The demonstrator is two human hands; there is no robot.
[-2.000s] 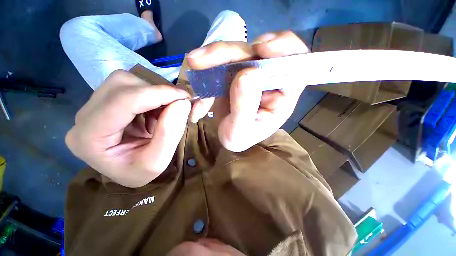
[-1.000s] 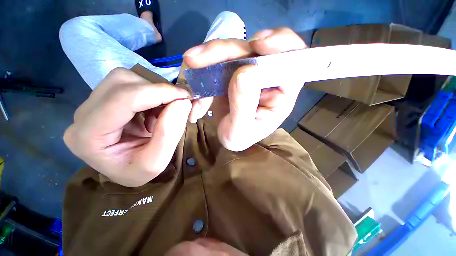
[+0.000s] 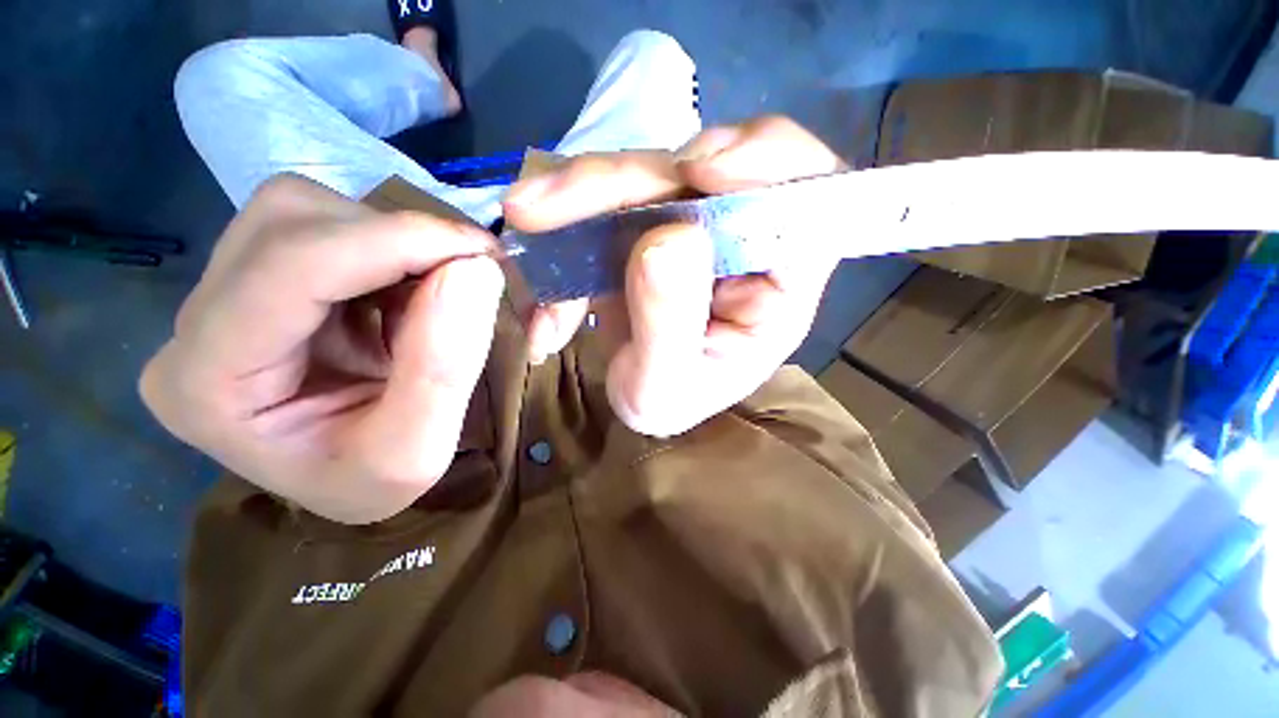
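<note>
My left hand [image 3: 330, 344] is bare, with thumb and forefinger pinched at the ruler's near end. A tiny light tip, which looks like a thin wire [image 3: 513, 246], shows at the fingertips; the rest of it is hidden by my fingers. My right hand [image 3: 715, 302] holds a steel ruler [image 3: 1038, 199] between its fingers and thumb, in front of my chest. The ruler's left end is dark grey with fine marks. The rest glares white and runs out past the right edge. The fingertips of my left hand are at the ruler's end corner.
Open cardboard boxes [image 3: 968, 351] stand on the floor at the right. Blue plastic items [image 3: 1241, 344], a long blue edge [image 3: 1164, 624] and a green tray [image 3: 1031, 659] lie farther right. My legs [image 3: 302, 119] are at the top. Dark bars [image 3: 91, 250] lie at the left.
My left fingertips have moved slightly left and up, from the lower to the upper corner of the ruler's end. The ruler has shifted slightly down and tilted. My right hand keeps its grip.
</note>
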